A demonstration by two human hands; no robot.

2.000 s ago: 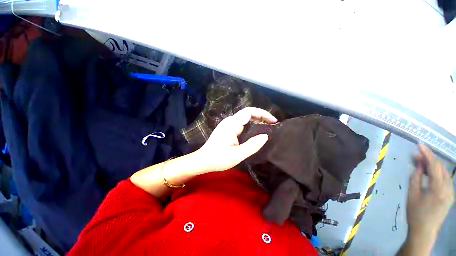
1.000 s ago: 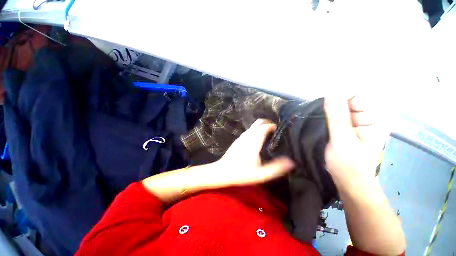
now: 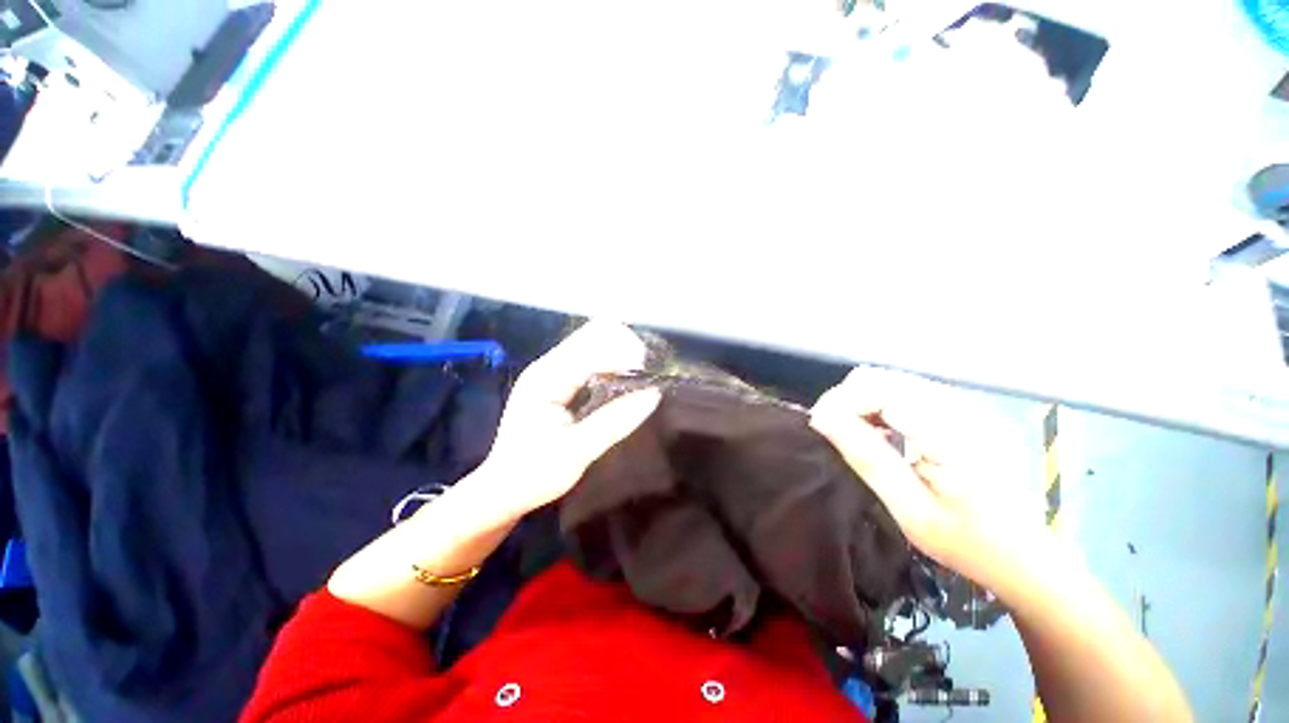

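Note:
The dark brown cloth (image 3: 763, 494) hangs over my lap below the table edge. My left hand (image 3: 580, 417) pinches its upper edge at the left, thumb on top. My right hand (image 3: 898, 459) grips the same edge at the right. The edge (image 3: 735, 393) runs fairly straight between the two hands, with fine light threads along it. A little plaid cloth (image 3: 657, 353) shows behind the edge near my left hand. No tool can be made out in my right hand.
The white table (image 3: 566, 170) spans the top, with blurred small items at its back. A navy garment heap (image 3: 127, 452) lies at left beside a blue bar (image 3: 431, 350). Dark offcuts (image 3: 919, 657) lie at lower right. Yellow-black tape (image 3: 1050, 480) marks the floor.
My right hand came in from the far right and now grips the cloth edge. The brown cloth is spread between both hands and covers most of the plaid cloth. The view has tilted up.

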